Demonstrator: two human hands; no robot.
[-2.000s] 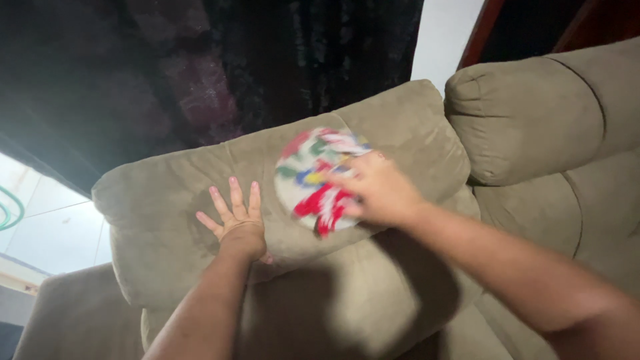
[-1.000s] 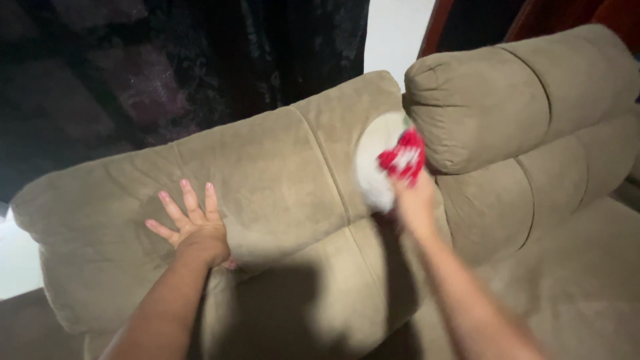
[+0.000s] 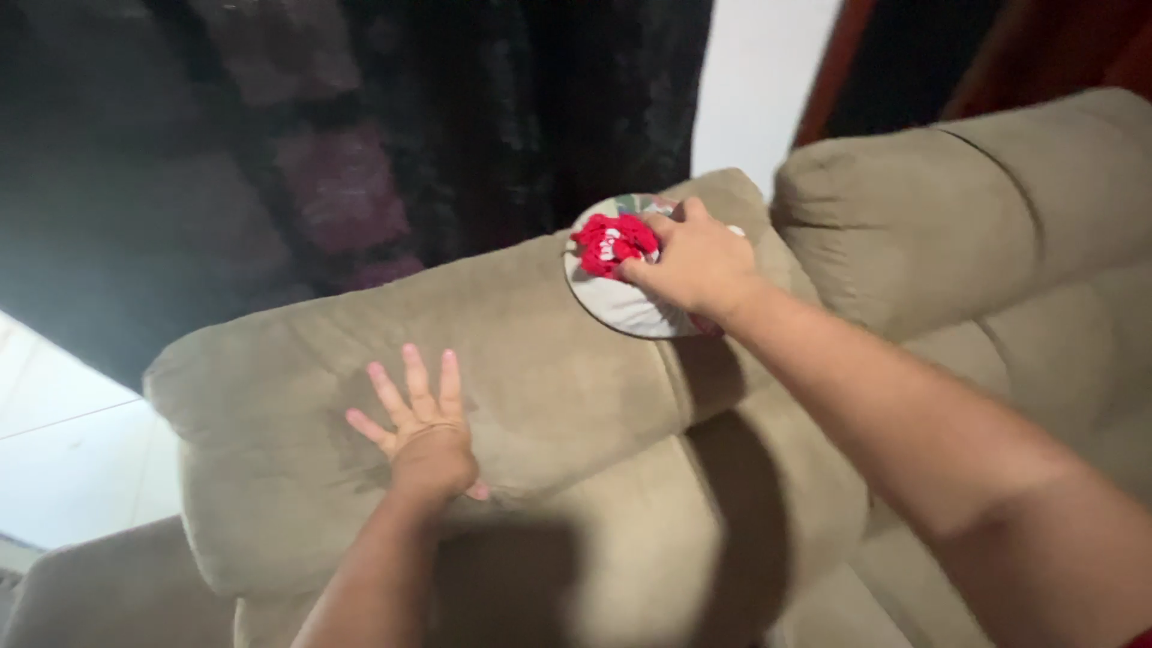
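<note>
My left hand (image 3: 423, 432) lies spread, fingers apart, on the beige sofa backrest (image 3: 540, 378), with nothing in it. At the upper middle, my right hand (image 3: 697, 256) grips a round, pale fabric-covered disc (image 3: 621, 306) with a colourful pattern near its rim. A red crocheted piece with white parts (image 3: 615, 245) sits on the disc, beside my right thumb and fingers. The disc rests against the top of the backrest; its underside is hidden. Dark patches show on the fabric around my left hand.
A second padded backrest section (image 3: 918, 216) adjoins on the right. Behind the sofa hangs a dark patterned curtain (image 3: 504, 117), with a white wall strip (image 3: 756, 90) beside it. Pale floor tiles (image 3: 81, 450) show at the far left.
My right hand and the disc have moved from beside the seam between the backrest sections leftward, toward the top edge. My left hand stays spread on the backrest.
</note>
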